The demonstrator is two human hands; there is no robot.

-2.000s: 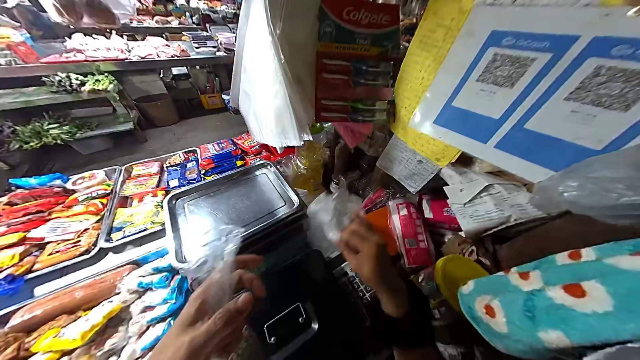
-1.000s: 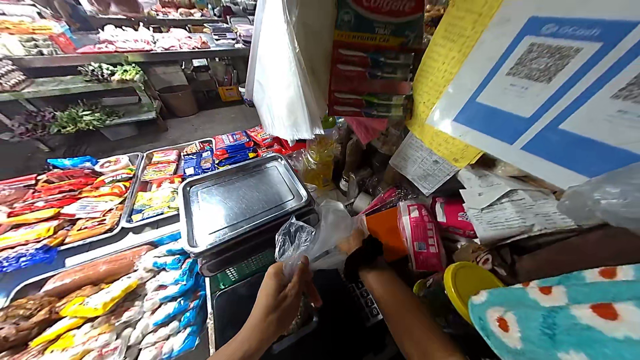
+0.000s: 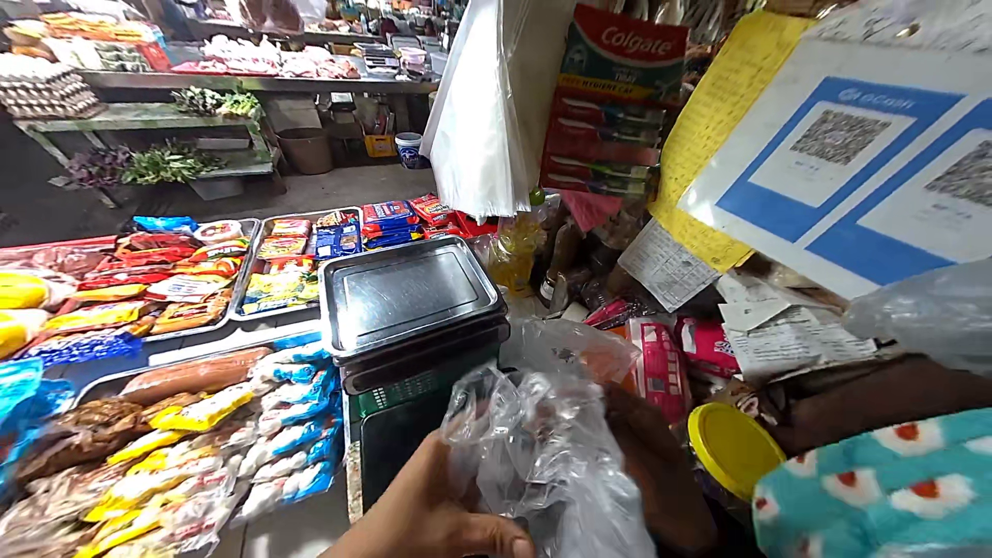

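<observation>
A crumpled clear plastic bag [image 3: 554,457] fills the lower middle of the head view. My left hand [image 3: 446,500] grips its left side, the thumb lying across the lower part. On the bag's right side is my right hand [image 3: 655,465], in shadow and partly covered by the plastic; its fingers are hidden, so its hold cannot be told. Another sheet of thin plastic [image 3: 570,345] spreads just behind the bag. To the left of the hands stands a weighing scale [image 3: 403,387] with a steel tray [image 3: 411,291] on top.
Trays of packaged meats [image 3: 178,283] and sausages [image 3: 201,380] lie at left. White plastic bags [image 3: 477,116] hang ahead beside a toothbrush card [image 3: 612,101]. A yellow-lidded jar [image 3: 735,449], pink packs [image 3: 660,368] and a teal patterned cloth [image 3: 876,484] are at right.
The hands were apart two seconds ago, with thin plastic at each. They then came together at the plastic beside the scale; now the crumpled bag is spread larger between them, nearer the view's bottom edge.
</observation>
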